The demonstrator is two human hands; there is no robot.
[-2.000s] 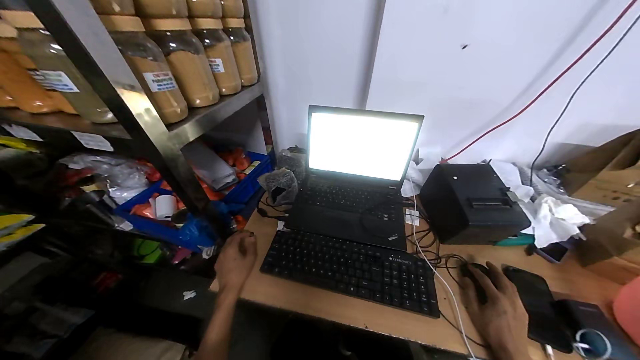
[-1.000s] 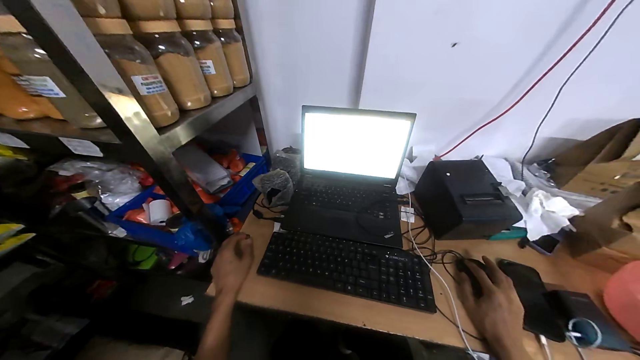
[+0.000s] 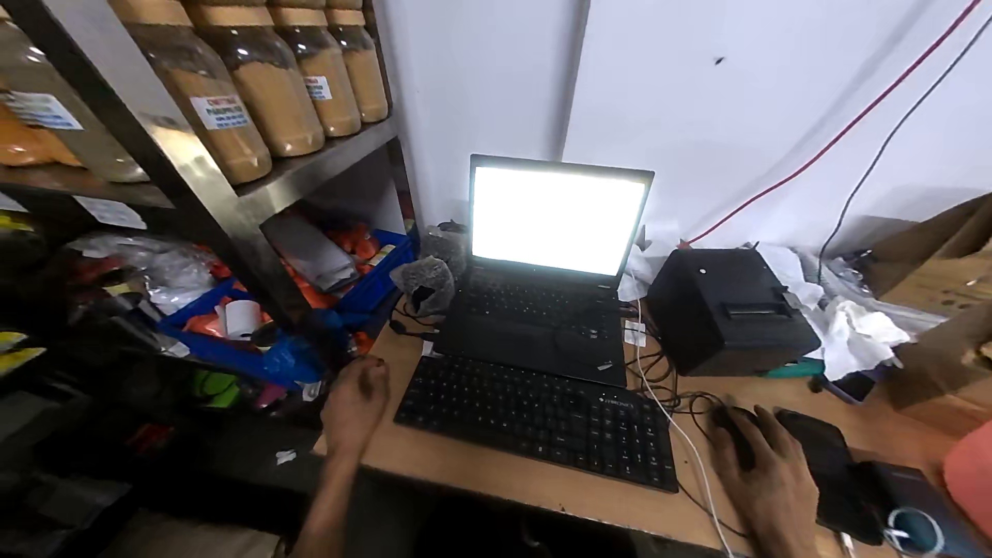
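My right hand [image 3: 763, 473] rests over a black computer mouse [image 3: 738, 438] at the desk's right side, its fingers draped on it. My left hand [image 3: 356, 403] lies at the left edge of the wooden desk [image 3: 465, 473], fingers curled, beside a black external keyboard [image 3: 535, 418]; whether anything is in it cannot be told. Behind the keyboard stands a laptop [image 3: 535, 318], its lid raised and its screen glaring white. A black smartphone [image 3: 825, 465] lies just right of my right hand. To the right of the laptop sits a black box-shaped printer [image 3: 728, 310].
A metal shelf [image 3: 333, 159] with powder-filled jars [image 3: 271, 101] stands at left, above blue bins [image 3: 232, 349]. Cables [image 3: 666, 387] tangle between laptop and printer. Crumpled white paper [image 3: 856, 341], a cardboard box [image 3: 945, 349] and a dark box [image 3: 903, 496] are at right.
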